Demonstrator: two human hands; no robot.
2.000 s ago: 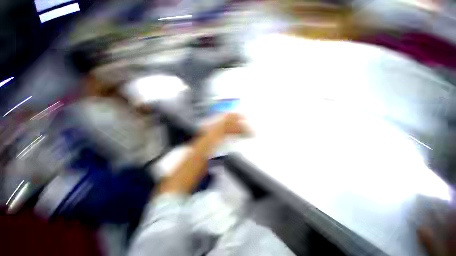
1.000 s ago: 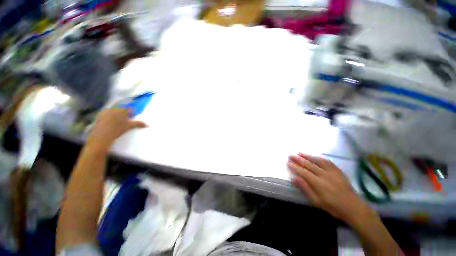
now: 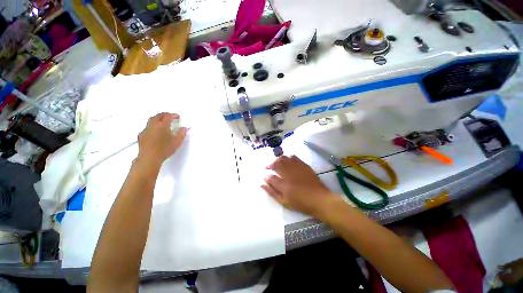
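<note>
White fabric panels [image 3: 200, 217] lie spread left of the needle and over the table's front edge. The white sewing machine [image 3: 367, 97] with a blue stripe stands at the right. My left hand [image 3: 162, 137] rests on the fabric left of the needle, its thumb and fingers curled at a small pale spot; whether it pinches anything is unclear. My right hand [image 3: 293, 183] lies with fingers spread on the fabric's right part, just below the presser foot [image 3: 275, 141]. The needle tip is hard to make out.
Scissors with one yellow and one green loop [image 3: 367, 180] lie right of my right hand. An orange tool [image 3: 437, 154] lies farther right. A measuring tape strip [image 3: 309, 233] runs along the front edge. Maroon cloth [image 3: 456, 252] is below the table. A wooden board [image 3: 155, 48] stands behind.
The view has swung toward the machine and steadied. My left hand has moved from the blue item onto the middle of the fabric. My right hand is now close below the presser foot.
</note>
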